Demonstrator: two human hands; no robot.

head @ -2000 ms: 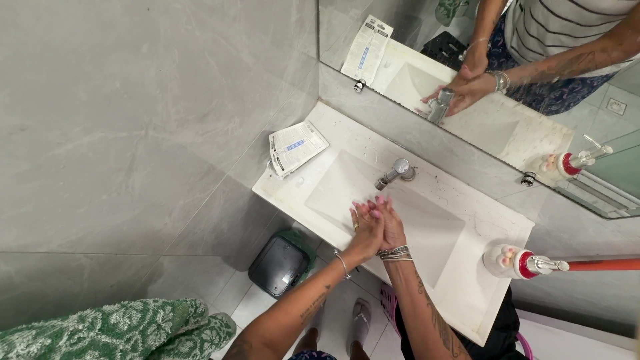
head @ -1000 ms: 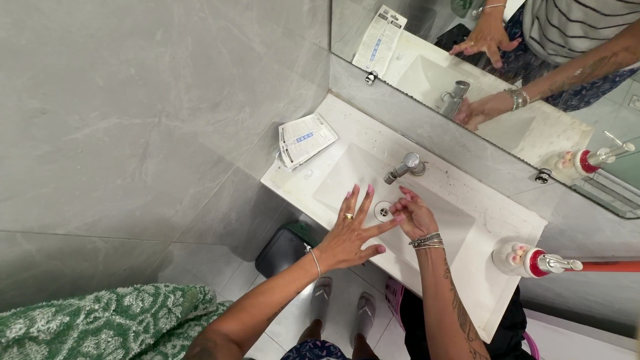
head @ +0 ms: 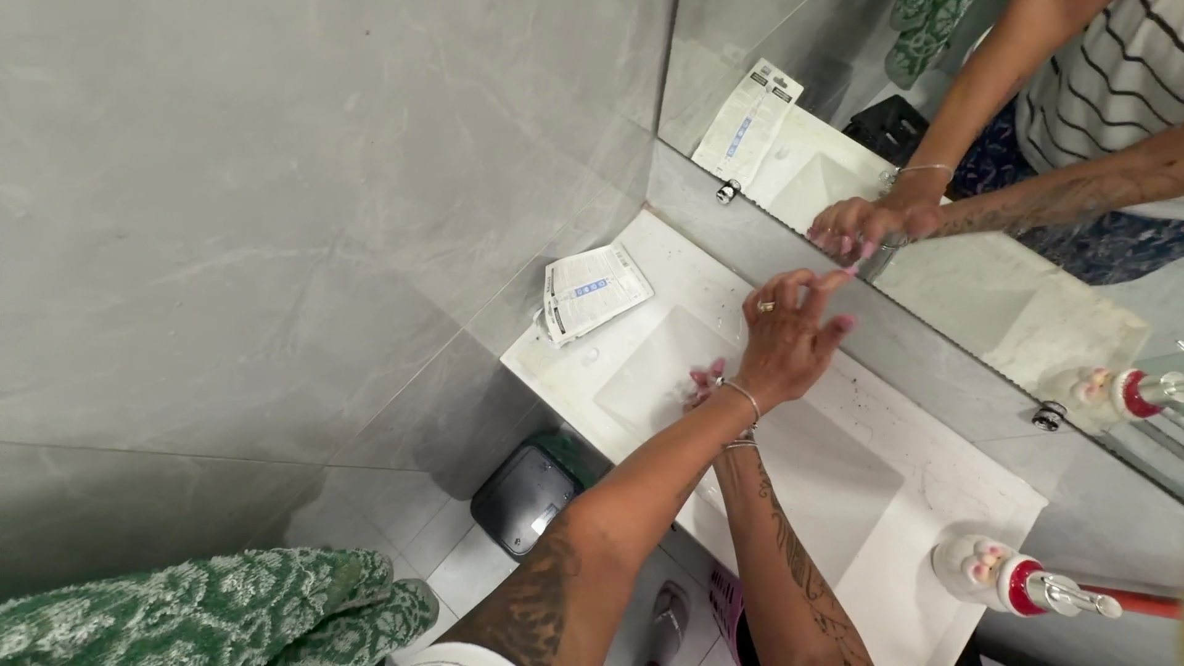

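My left hand (head: 791, 338) is raised over the back of the white washbasin (head: 832, 462), its fingers apart with nothing visible in them, near the lower edge of the mirror. It covers the metal faucet. Lower down, my right hand (head: 707, 381) is over the basin, mostly hidden behind my left wrist, with only its fingertips showing; what it holds, if anything, cannot be told. Bracelets circle both wrists. To the left, printed packages (head: 597, 289) lie on the basin's counter. A Santa-shaped soap dispenser (head: 990, 569) with a metal pump stands at the right end.
A wall mirror (head: 925, 305) on metal clips reflects my arms. On the floor is a black trash bin (head: 525, 495), with a pink perforated basket (head: 726, 606) beneath the counter. A green patterned towel (head: 231, 601) hangs at the lower left. Gray tile (head: 324, 231) lines the wall.
My hands were together over the basin, then apart. Now my left hand has moved to the faucet area and my right hand is behind my left wrist. The faucet, visible earlier, is now covered.
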